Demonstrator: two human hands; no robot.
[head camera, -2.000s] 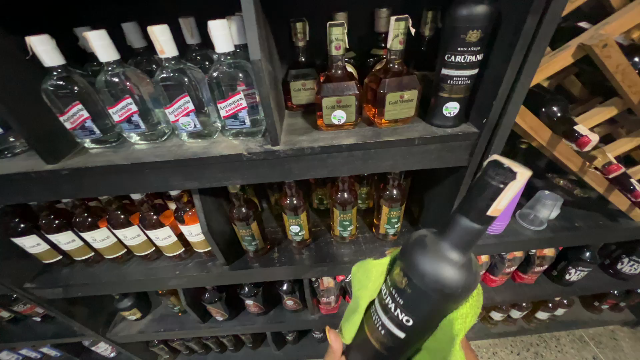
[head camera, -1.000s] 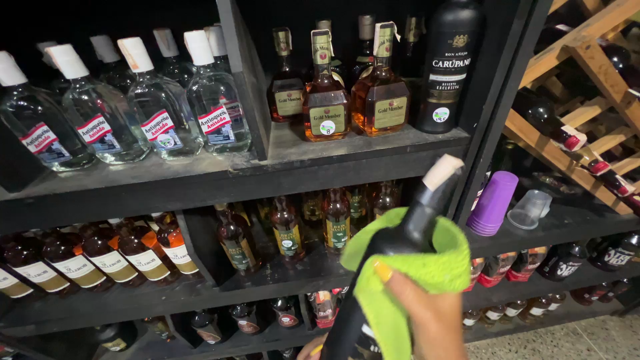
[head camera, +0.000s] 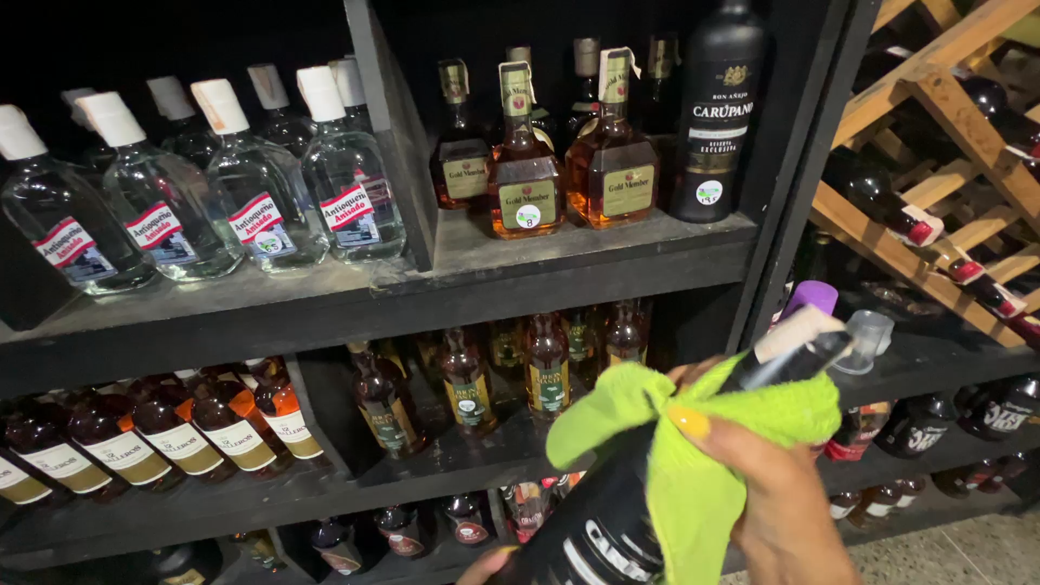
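Note:
A black Carúpano rum bottle (head camera: 597, 512) is tilted in front of the shelves, its neck toward the upper right. My right hand (head camera: 760, 479) presses a lime-green cloth (head camera: 699, 471) around the bottle's neck and shoulder, with the thumb on top. At the bottom edge, the fingers of my left hand (head camera: 487, 565) touch the lower side of the bottle; the rest of that hand is out of view. A pale paper strip (head camera: 800, 333) lies over the bottle's cap end. Another black Carúpano bottle (head camera: 715, 114) stands upright on the upper shelf.
Black wooden shelves (head camera: 569, 260) hold clear anise liquor bottles (head camera: 268, 195), Gold Member bottles (head camera: 524, 187) and brown bottles (head camera: 467, 382). At right are purple cups (head camera: 812, 298), clear plastic cups (head camera: 865, 337) and a wooden lattice rack (head camera: 942, 106) of lying bottles.
The cloth has gone from behind the bottle's body to around its neck and shoulder. My right hand, largely hidden at first, has come up onto the cloth.

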